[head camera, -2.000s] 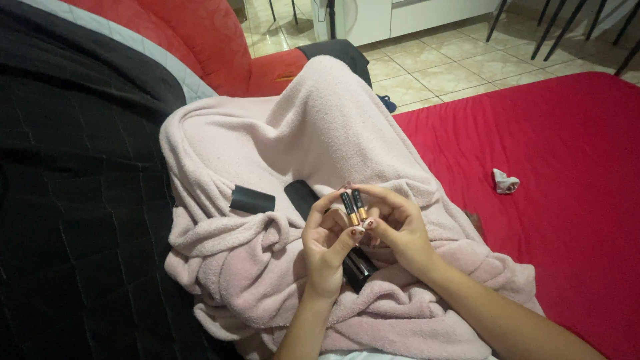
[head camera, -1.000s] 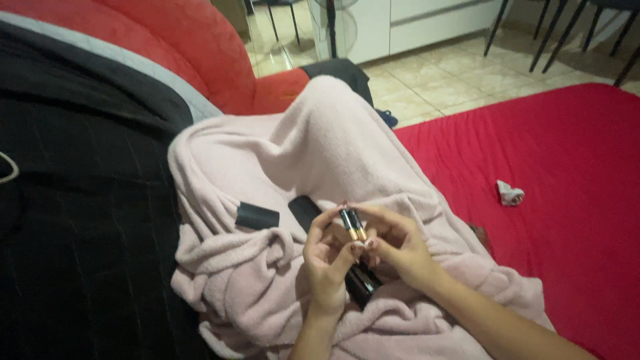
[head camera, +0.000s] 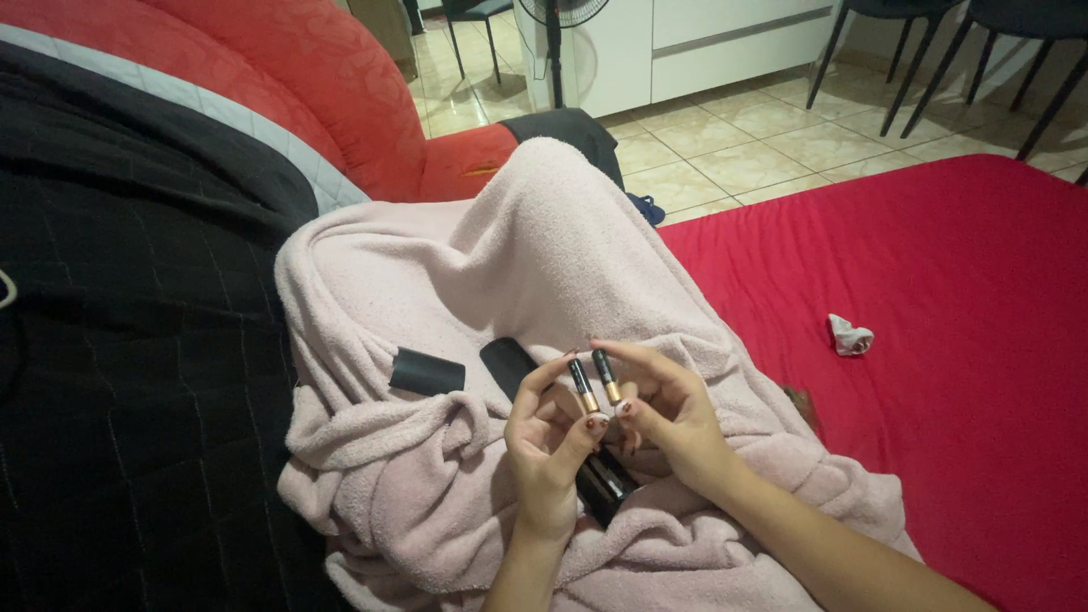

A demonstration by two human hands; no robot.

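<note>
My left hand (head camera: 548, 450) pinches a black and copper-coloured battery (head camera: 584, 385) lengthwise between thumb and a fingertip. A second such battery (head camera: 607, 376) is held the same way in my right hand (head camera: 680, 421). The two batteries stand side by side, slightly apart, copper ends toward my thumbs. Under my hands a long black device (head camera: 605, 486) lies on the pink blanket (head camera: 408, 484); my fingers hide its middle, and its far end shows beyond my left hand. To the left on the blanket rests a small black plastic cover (head camera: 427, 371).
The blanket drapes over my raised legs. A red sofa (head camera: 340, 93) with a black quilted cover (head camera: 144, 357) is at the left. On the red sheet (head camera: 960, 408) at the right lies a small crumpled white item (head camera: 850, 336). Beyond are a fan (head camera: 554, 51), white drawers (head camera: 731, 51) and dark chairs (head camera: 901, 10).
The two batteries, close together in the earlier frames, are now a little apart at their upper ends, one in each hand. The black cover and the device remain on the blanket.
</note>
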